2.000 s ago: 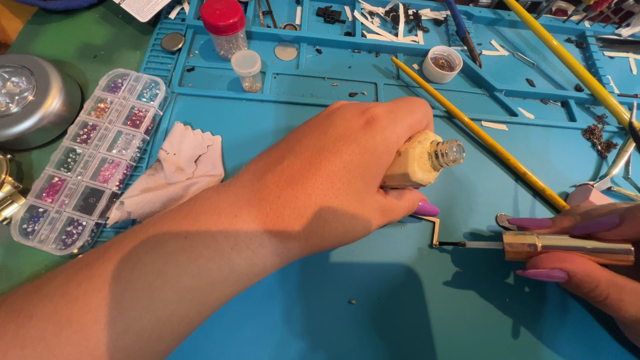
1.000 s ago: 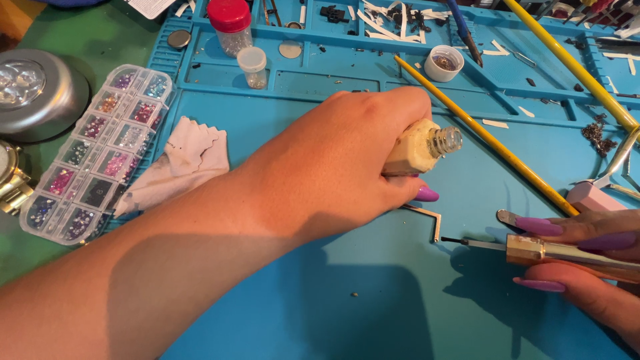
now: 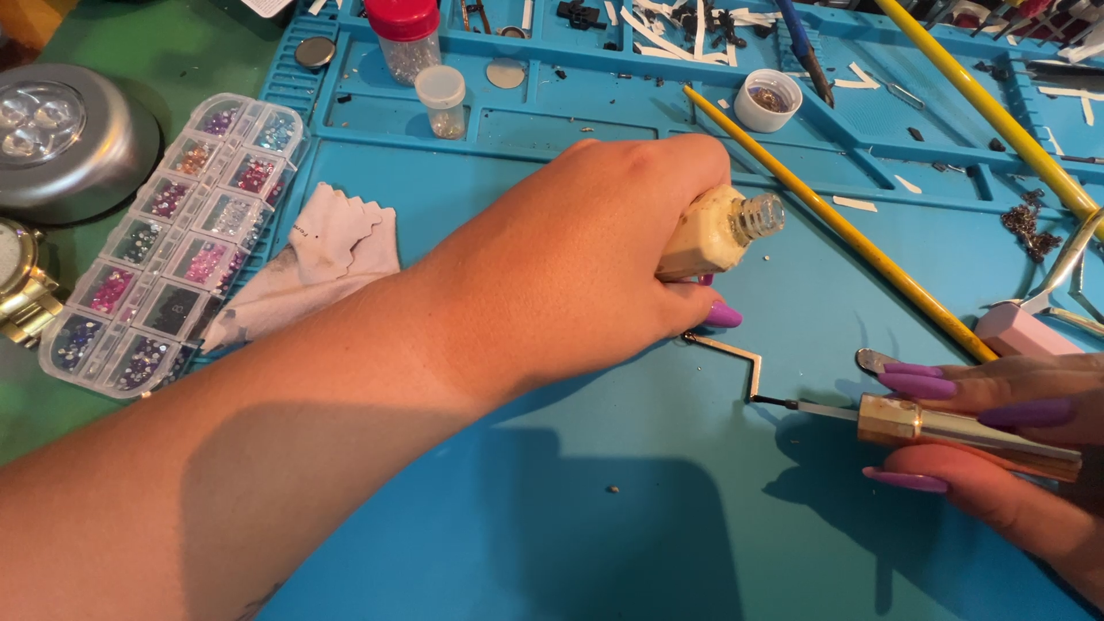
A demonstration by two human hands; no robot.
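Note:
My left hand point(image 3: 604, 250) grips an uncapped, tilted bottle point(image 3: 703, 237) whose clear threaded neck points up and right. Below its purple-nailed thumb, a thin angular metal piece point(image 3: 733, 349) lies on the blue work mat point(image 3: 552, 543); its upper end is close to the hand. At the right, my right hand point(image 3: 992, 431) holds the gold cap point(image 3: 949, 431) with its applicator brush point(image 3: 806, 407). The dark brush tip meets the lower corner of the metal piece. A small metal tool end point(image 3: 871, 360) shows beside the right fingertips.
A clear rhinestone organizer point(image 3: 172, 246), a pinkish cloth point(image 3: 332, 233), a round silver lamp point(image 3: 65, 138) and a gold watch point(image 3: 26, 285) are at the left. Behind are the tray's raised compartments point(image 3: 552, 138) with small jars. A yellow rod point(image 3: 837, 220) and pliers point(image 3: 1061, 267) lie at the right.
The brush in my right hand has moved along the metal piece's lower end by a small amount. The left hand keeps its hold on the bottle.

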